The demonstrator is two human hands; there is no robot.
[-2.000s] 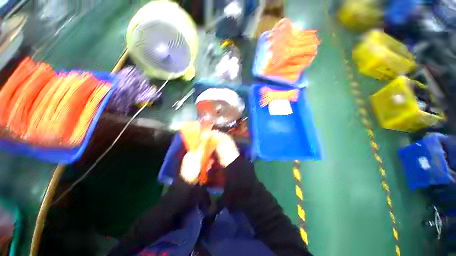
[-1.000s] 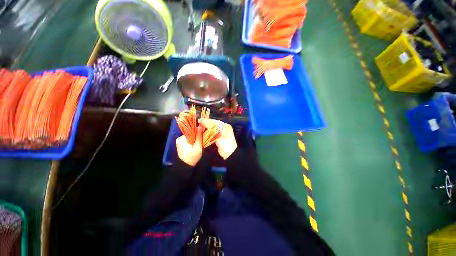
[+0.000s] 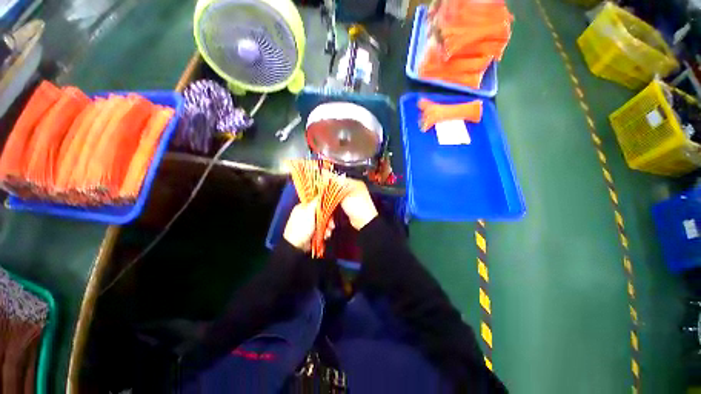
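A fan of thin orange lead wires (image 3: 319,187) is spread upward between my hands, its tips just below the rotating disc (image 3: 344,140). My left hand (image 3: 302,224) grips the lower part of the wires from the left. My right hand (image 3: 358,204) holds them from the right, its fingers on the fan. The wires' lower ends stick out below my hands. The shiny disc sits in a teal housing (image 3: 388,115), with a silver motor (image 3: 355,68) behind it. Whether the tips touch the disc I cannot tell.
Right of the machine is a blue tray (image 3: 461,185) with an orange bundle and white label; beyond it a heaped tray (image 3: 416,46). At left are a full supply tray (image 3: 127,212), patterned cloth (image 3: 206,115) and green fan (image 3: 250,46). A wrench (image 3: 288,128) lies left of the disc. A blue bin (image 3: 281,218) is below.
The orange wires, in two separate fans a second ago, are now together in one wider fan. My hands remain below the disc. The whole view has shifted.
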